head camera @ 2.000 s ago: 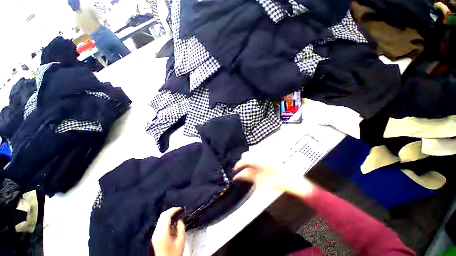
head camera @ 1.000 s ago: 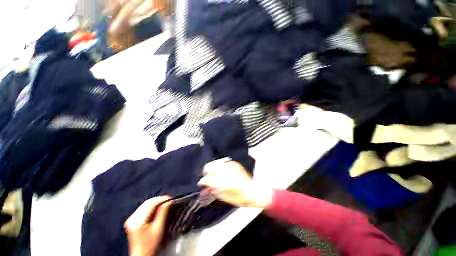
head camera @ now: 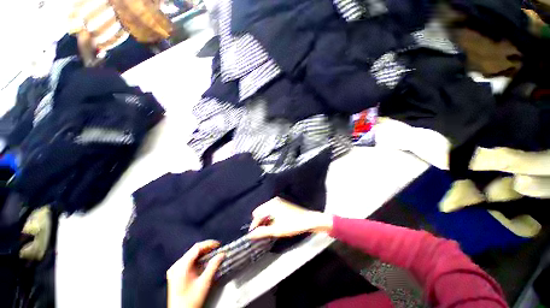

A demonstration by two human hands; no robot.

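Note:
A navy padded garment [head camera: 187, 210] lies spread on the white table in front of me. Its lower right edge shows a narrow checked strip [head camera: 241, 255], blurred by motion. My left hand [head camera: 196, 274] pinches the left end of this strip between thumb and fingers. My right hand [head camera: 280, 219] pinches the garment edge at the strip's right end. The fingertips hide the exact spots held. No tool can be made out in either hand.
A large navy and checked garment pile [head camera: 313, 66] lies at the back of the table [head camera: 84, 252]. A smaller pile [head camera: 78, 144] is at left. A smartphone [head camera: 363, 126] lies beside the large pile. Cream pieces [head camera: 503, 186] hang over a blue bin [head camera: 446, 210] at right. People are blurred at top left.
The checked strip now shows between my hands where a dark edge was. The garment's upper right part lies differently, spread further right. Blurred people at top left have moved.

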